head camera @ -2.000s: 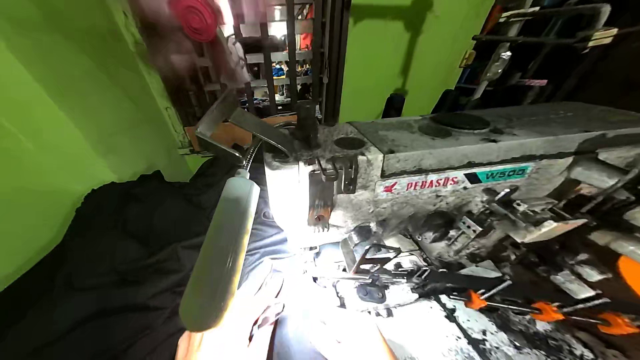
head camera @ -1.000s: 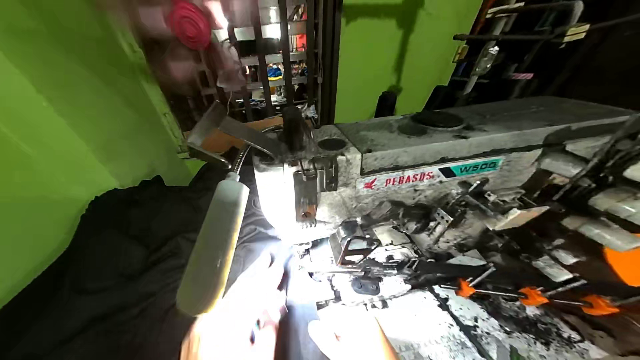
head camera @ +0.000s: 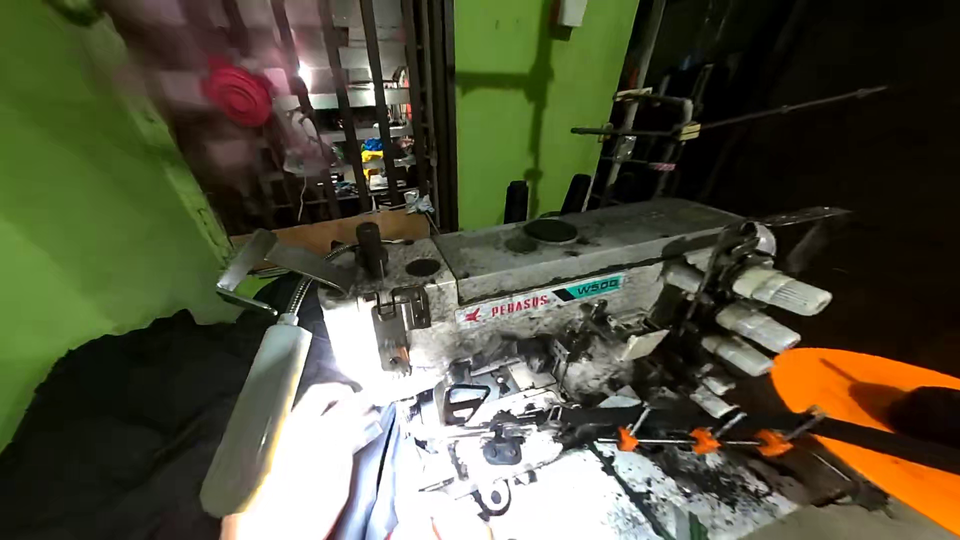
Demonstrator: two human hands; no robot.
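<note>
A Pegasus sewing machine, grey and stained, stands ahead of me. Dark bluish-grey fabric lies at the left of its presser foot and needle area. My left hand, washed out by the lamp glare, rests on this fabric with the fingers toward the needle; whether it grips the cloth is unclear. Only part of my right hand shows at the bottom edge, just right of the fabric, overexposed, its fingers not readable. A long white lamp on a flexible neck hangs over my left hand.
Black cloth is heaped on the left beside a green wall. An orange disc and a black elastic band running through orange guides are at the right. Thread tension knobs jut out from the machine's right end.
The view has shifted so that the machine's right end and the orange disc show more fully. My right hand is lower, mostly at the bottom edge, while my left hand stays by the needle area.
</note>
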